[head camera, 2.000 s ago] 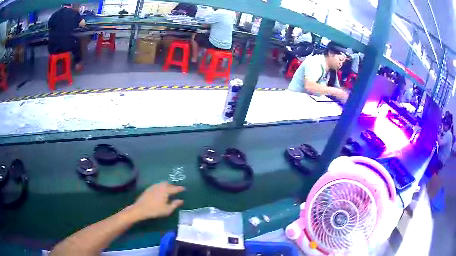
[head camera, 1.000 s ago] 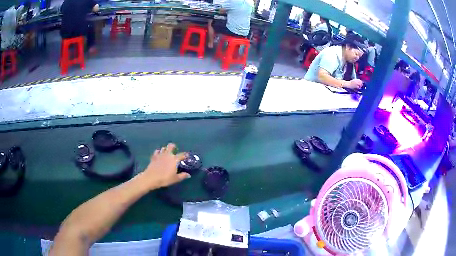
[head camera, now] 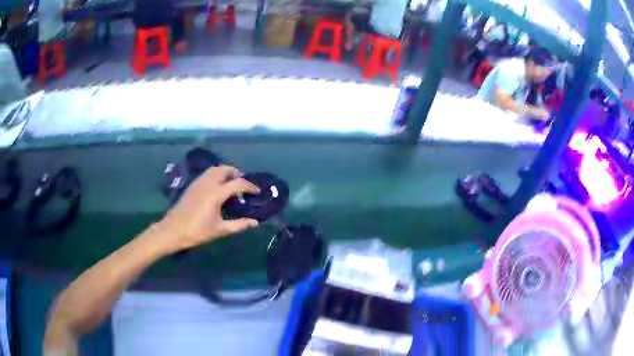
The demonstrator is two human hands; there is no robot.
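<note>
My left hand (head camera: 203, 208) grips one ear cup (head camera: 263, 197) of a black pair of headphones, fingers on its top and thumb at its near side. The cup's open face with small white spots points up. The other cup (head camera: 296, 252) hangs nearer to me, beside the blue tray, and the band (head camera: 236, 297) curves over the white foam sheet's edge. The picture is blurred. My right hand is not in view.
The screw feeder (head camera: 367, 306) stands in the blue tray (head camera: 443, 325). A pink fan (head camera: 532, 277) is at the right. More headphones (head camera: 55, 198) lie on the green belt (head camera: 375, 181). A green post (head camera: 432, 73) rises beyond; a person (head camera: 514, 87) sits across.
My left hand reached the headphones, took hold of one cup and drew them off the belt toward me. The view has shifted left and down.
</note>
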